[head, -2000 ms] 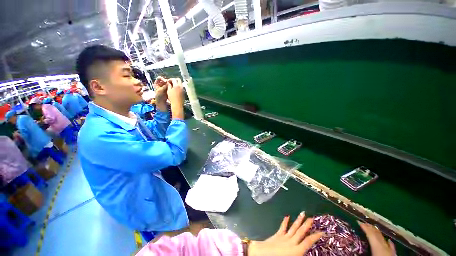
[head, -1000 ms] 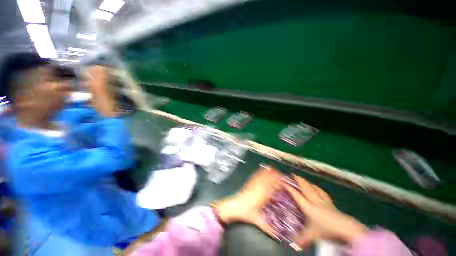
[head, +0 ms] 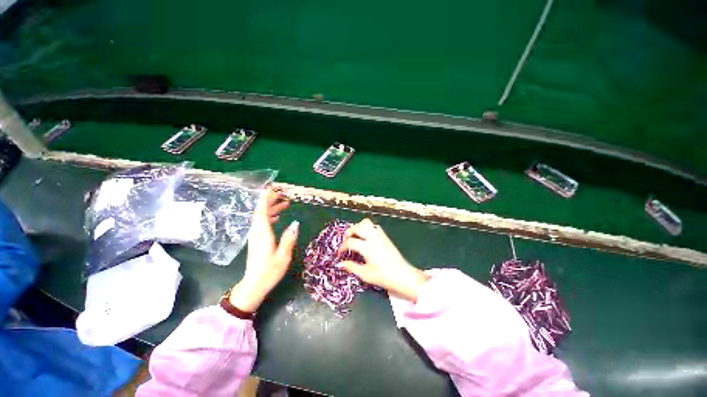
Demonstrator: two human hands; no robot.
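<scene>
A heap of small pink, dark and silvery pieces, likely side keys (head: 329, 271), lies on the dark green bench in front of me. My right hand (head: 372, 252) reaches over its upper right part with fingers bent down at the pieces; whether it pinches one is hidden. My left hand (head: 270, 252) is just left of the heap, fingers apart, holding nothing. A looser heap of longer pink-maroon trim strips (head: 535, 302) lies to the right, beside my right sleeve.
Clear plastic bags (head: 225, 217) and a white bag (head: 132, 298) lie at left. A pale edge strip (head: 434, 212) separates the bench from the conveyor belt (head: 403, 167), which carries several phone housings (head: 335, 160). A person's blue sleeve (head: 58, 360) is at lower left.
The view has swung right and down. Both hands were around the small-piece heap; my left hand has come away, and my right hand now reaches onto it. The right heap now shows clearly.
</scene>
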